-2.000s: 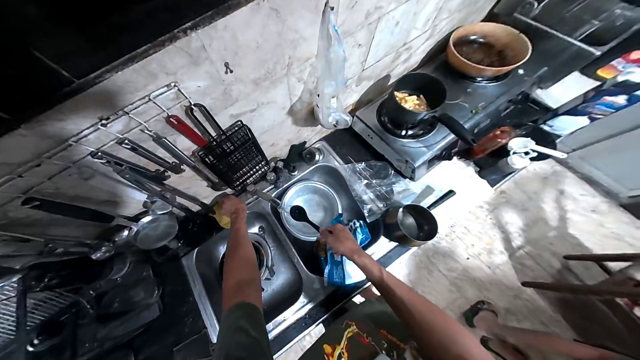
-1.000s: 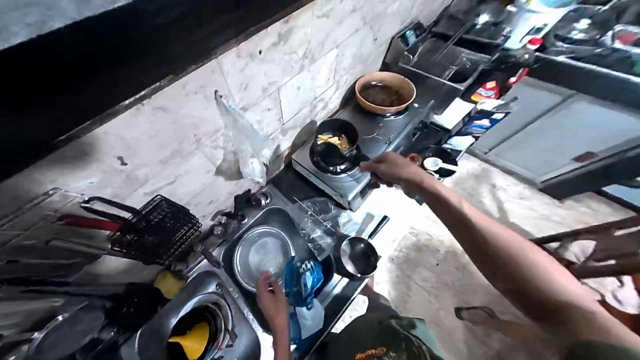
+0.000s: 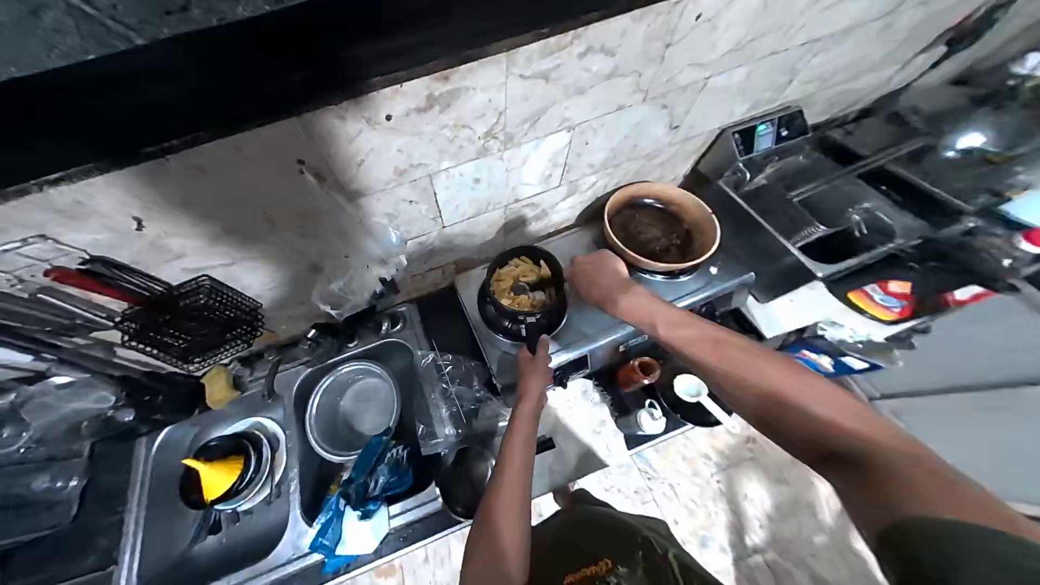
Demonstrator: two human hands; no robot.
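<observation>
A black pot (image 3: 496,313) of pale cut food pieces stands on the near burner of a steel gas stove (image 3: 585,321). My left hand (image 3: 534,370) is closed on a dark handle at the pot's front; whether it is the pot's handle or a utensil's I cannot tell. At the pot's right rim is my right hand (image 3: 600,279), its fingers curled; its grip is not clear. A wide tan pan (image 3: 703,223) with a dark inside sits on the far burner, just beyond my right hand.
Left of the stove, a double steel sink (image 3: 154,487) holds a round metal pan (image 3: 353,410), stacked bowls with a yellow funnel (image 3: 215,478), and a blue plastic packet (image 3: 357,487). A saucepan (image 3: 465,481) stands beside it. A white ladle (image 3: 691,388) and a brown jar (image 3: 639,372) are below the stove.
My left hand has moved from the sink to the handle at the black pot. My right hand has moved to that pot's right rim. The view has swung toward the stove.
</observation>
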